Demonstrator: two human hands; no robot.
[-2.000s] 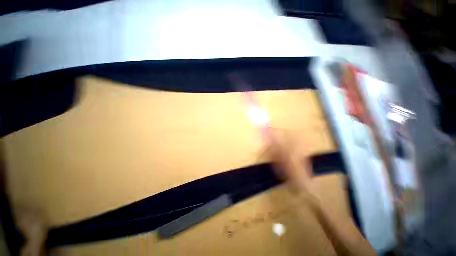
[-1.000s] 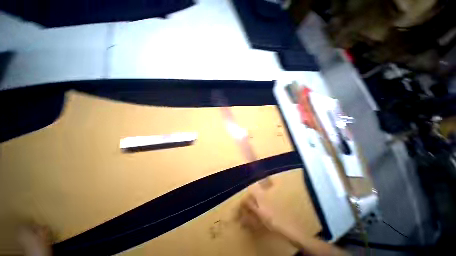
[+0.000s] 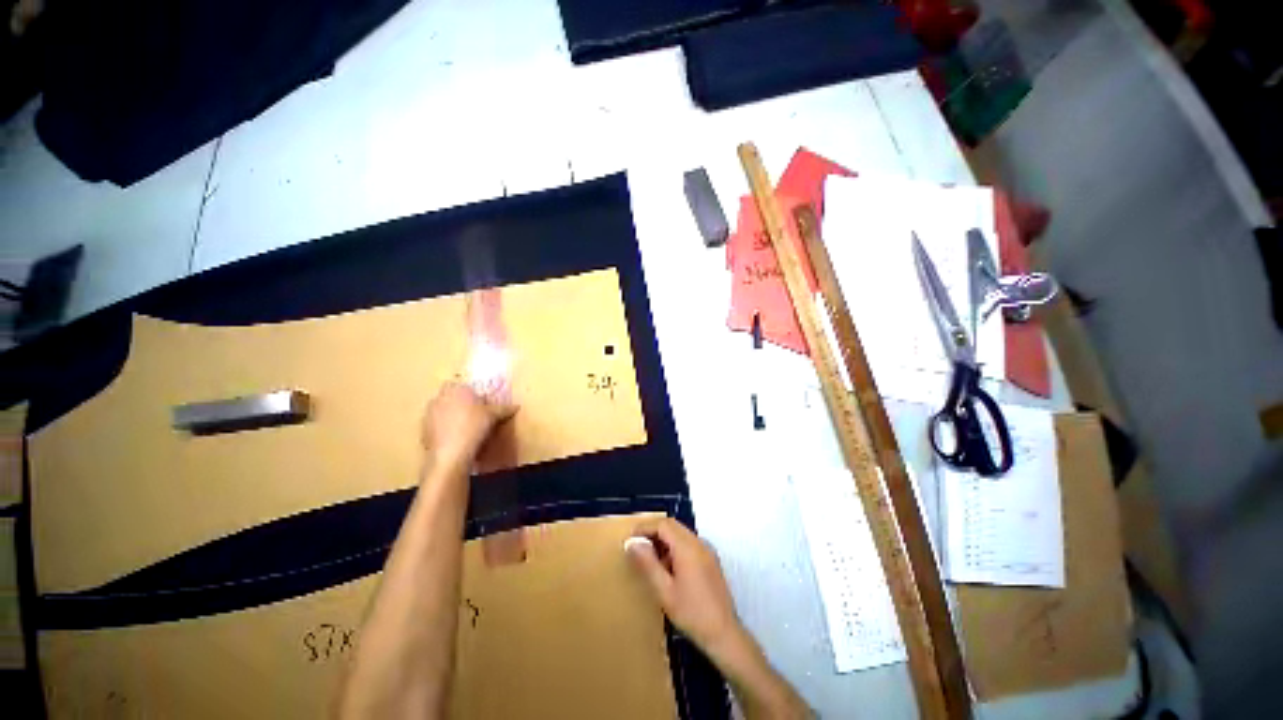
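Note:
A tan card pattern (image 3: 352, 380) lies on dark fabric (image 3: 563, 232). A second card pattern (image 3: 563, 619) lies nearer me, with dark cloth and a pale line between them. A clear pinkish ruler (image 3: 502, 528) lies crosswise over both. My left hand (image 3: 464, 426) presses it onto the upper pattern with curled fingers. My right hand (image 3: 685, 577) is at the lower pattern's right end, pinching a small white piece (image 3: 640, 546), perhaps chalk. A steel weight (image 3: 242, 411) rests on the upper pattern.
Two wooden rulers (image 3: 858, 408) lie right of the fabric, by red card (image 3: 760, 274), a dark grey block (image 3: 705, 207), paper sheets (image 3: 999, 492), black-handled shears (image 3: 964, 380) and a bulldog clip (image 3: 1020, 291). Folded dark fabric (image 3: 802, 56) and a dark cloth heap (image 3: 211, 71) lie across the table.
The view has shifted right. The weight has gone from the lower pattern to the upper one. My left hand has come from the lower left onto the ruler; my right hand is now at the pattern's end.

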